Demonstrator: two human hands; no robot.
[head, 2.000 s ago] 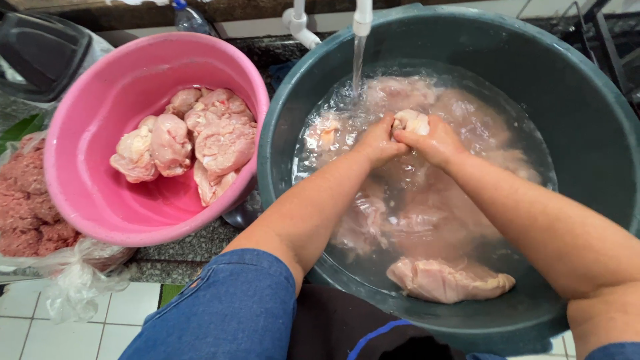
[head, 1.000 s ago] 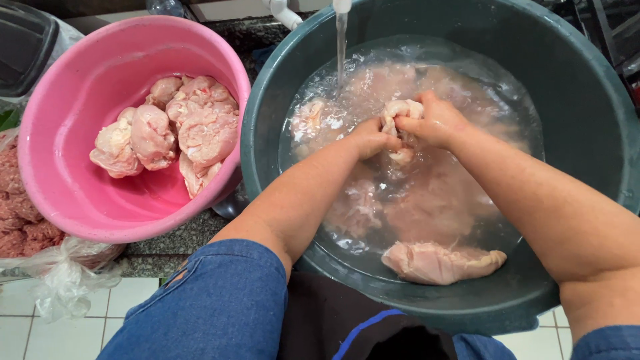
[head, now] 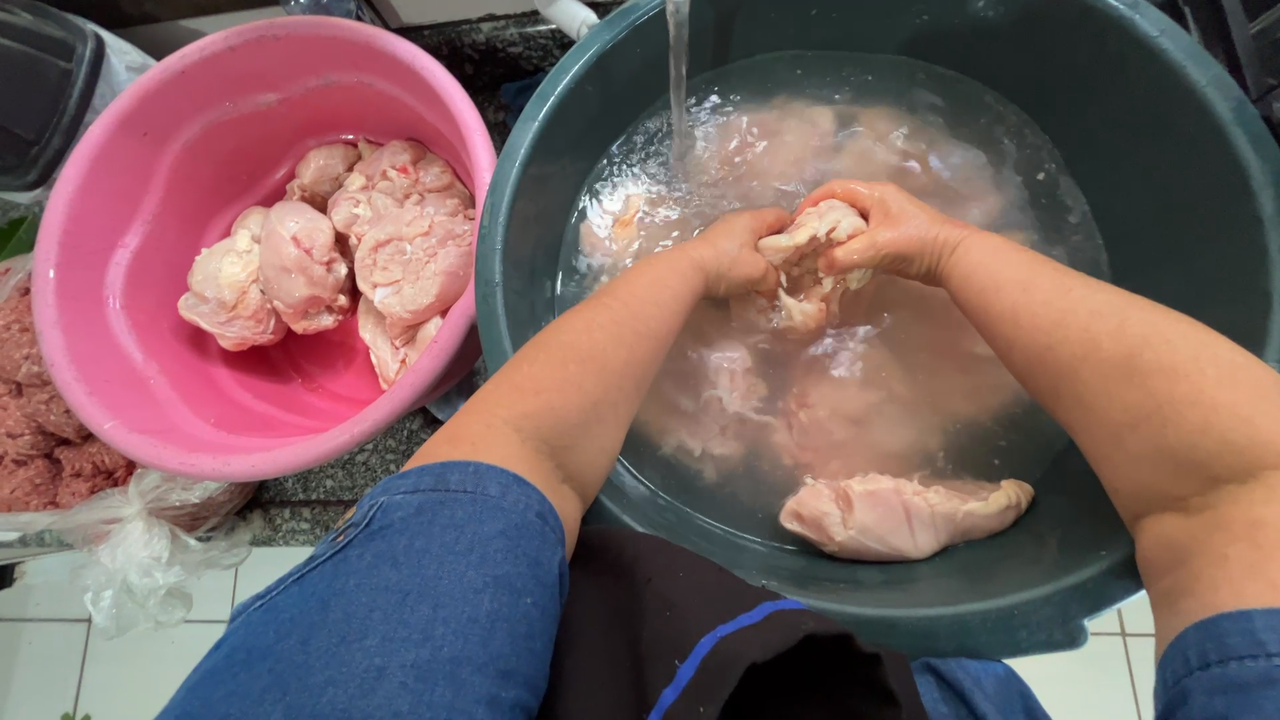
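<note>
Both of my hands grip one piece of raw chicken (head: 815, 255) at the water's surface inside a large dark green plastic basin (head: 560, 90). My left hand (head: 740, 252) holds its left side, and my right hand (head: 890, 230) has its upper right side, thumb pressed on the meat. Several more chicken pieces lie under the cloudy water around it. A pale chicken piece (head: 900, 515) rests partly out of the water near the basin's front wall. To the left, a pink plastic basin (head: 130, 190) holds several raw chicken pieces (head: 305, 265).
A stream of water (head: 678, 80) runs into the green basin behind my hands. Ground meat (head: 40, 420) in a clear plastic bag (head: 145, 560) is at the far left, beside the pink basin. A dark-lidded container (head: 40, 90) stands at the upper left. Granite counter (head: 330, 480) shows between the basins.
The chicken piece in my hands, balled up and mostly covered earlier, now shows spread and opened between my fingers. Both hands still hold it.
</note>
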